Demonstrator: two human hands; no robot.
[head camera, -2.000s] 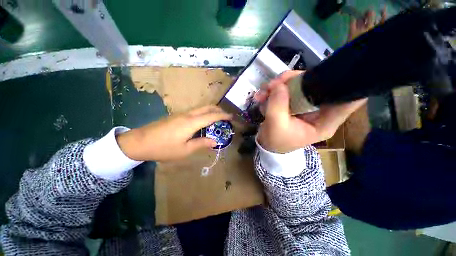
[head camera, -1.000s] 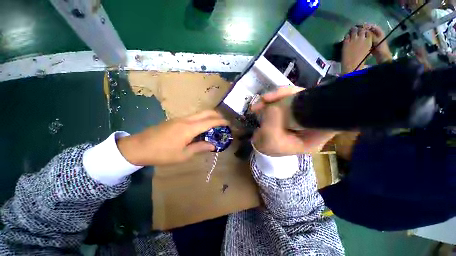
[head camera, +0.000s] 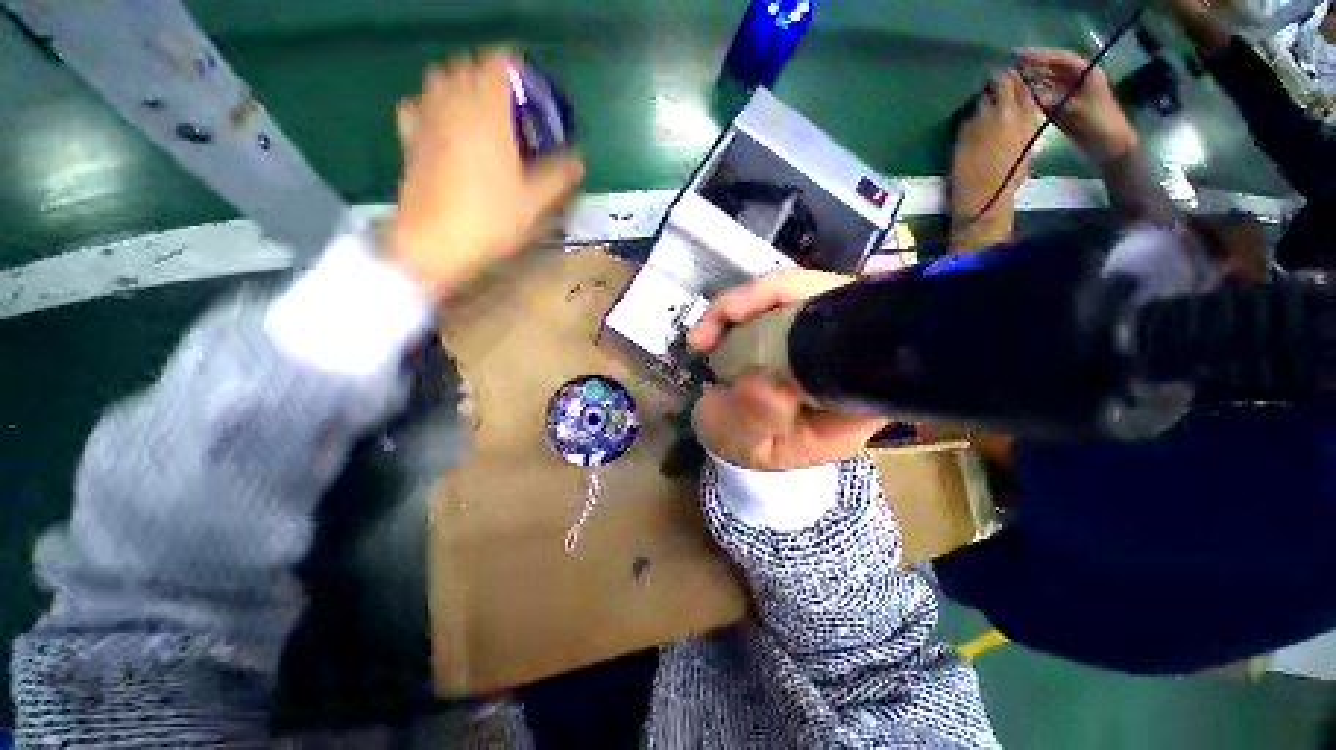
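Observation:
The round LED circuit board (head camera: 592, 421) lies face up on the cardboard mat (head camera: 513, 615), with pale twisted lead wires (head camera: 583, 513) trailing toward me. My left hand (head camera: 476, 169), blurred, is over the far belt edge, its fingers around a dark housing (head camera: 539, 110) with a purplish top. My right hand (head camera: 777, 388) holds the electric screwdriver (head camera: 952, 340) by its tan grip, at the front of the screw feeder (head camera: 689, 271). The driver's tip is hard to make out there.
The green conveyor belt (head camera: 630, 44) runs beyond the white rail (head camera: 117, 271), with a post (head camera: 191, 110) at left. A blue-lit cylinder (head camera: 766, 41) stands on the belt. Another person's hands (head camera: 1011, 132) are at upper right, and a dark blue sleeve (head camera: 1158, 542) is at right.
My left hand has let go of the board and moved up and away to the dark housing at the belt. My right hand stays at the feeder with the driver. The view has shifted.

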